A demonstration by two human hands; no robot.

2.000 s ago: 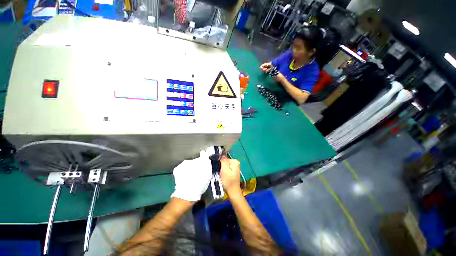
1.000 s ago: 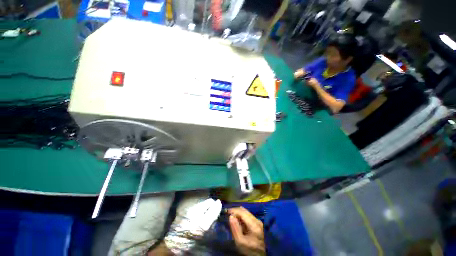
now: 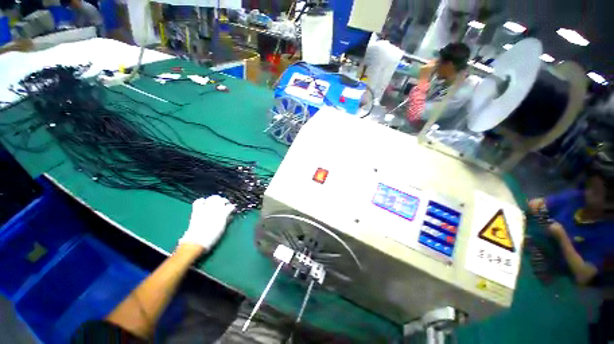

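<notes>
My left hand point(image 3: 208, 223), in a white glove, is at the right end of the black cable pile point(image 3: 155, 161), its fingers on the plug ends. Whether it grips a cable cannot be told. My right hand is not in view. The cream winding machine point(image 3: 377, 235) stands right of the pile. Its spoked winding wheel point(image 3: 336, 250) carries two silver winding rods point(image 3: 264, 295) with nothing wound on them. The tying head point(image 3: 437, 321) is cut off by the bottom edge.
Blue bins point(image 3: 74, 262) stand below the edge of the green mat point(image 3: 128, 218). A second, blue winding machine point(image 3: 320, 91) is behind. A large reel point(image 3: 518, 94) stands above the machine. A person point(image 3: 579, 222) sits at the right; others are behind.
The view has swung left onto the cable pile. My gloved left hand has moved from below the machine's front to the pile's plug ends. My right hand has left the view.
</notes>
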